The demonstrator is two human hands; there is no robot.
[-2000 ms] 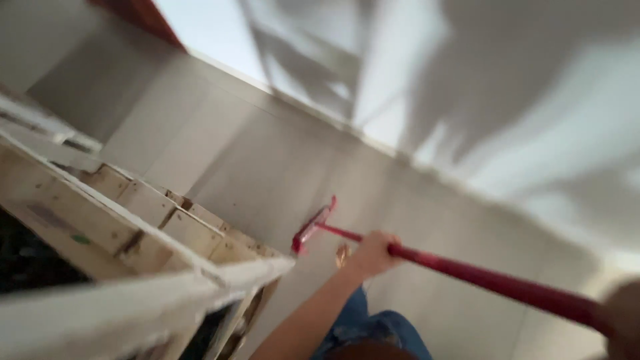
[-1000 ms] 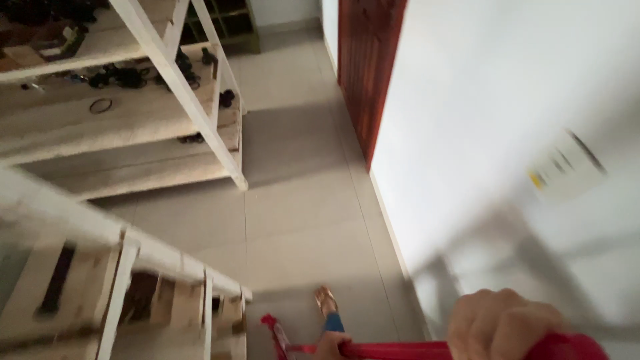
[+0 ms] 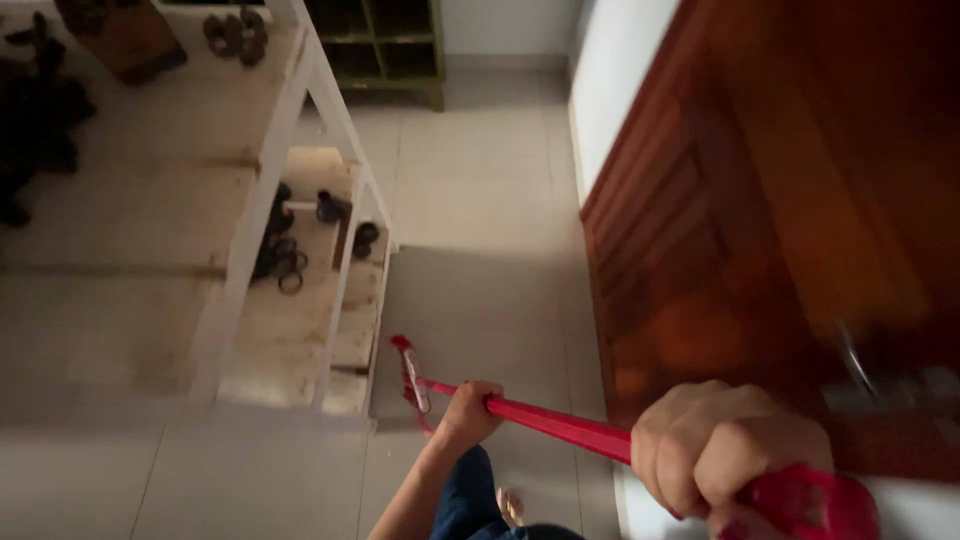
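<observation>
A red long-handled floor tool [image 3: 559, 422], its head [image 3: 412, 375] low by the tiled floor beside the white shelf's edge, runs from the lower middle to the lower right. My left hand [image 3: 474, 411] is closed round the handle near the head. Closer to the camera, my right hand [image 3: 727, 450] grips the handle's upper end, just below its red loop-shaped tip. Whether the head is a squeegee or a mop frame I cannot tell.
White wooden shelving [image 3: 255, 225] with dark small objects fills the left. A reddish-brown wooden door [image 3: 675, 300] stands at the right. A dark green cabinet [image 3: 439, 56] is at the back. My foot [image 3: 510, 506] shows at the bottom.
The view has swung and moved forward along the floor, so the door is now close at the right. Both hands still hold the red handle.
</observation>
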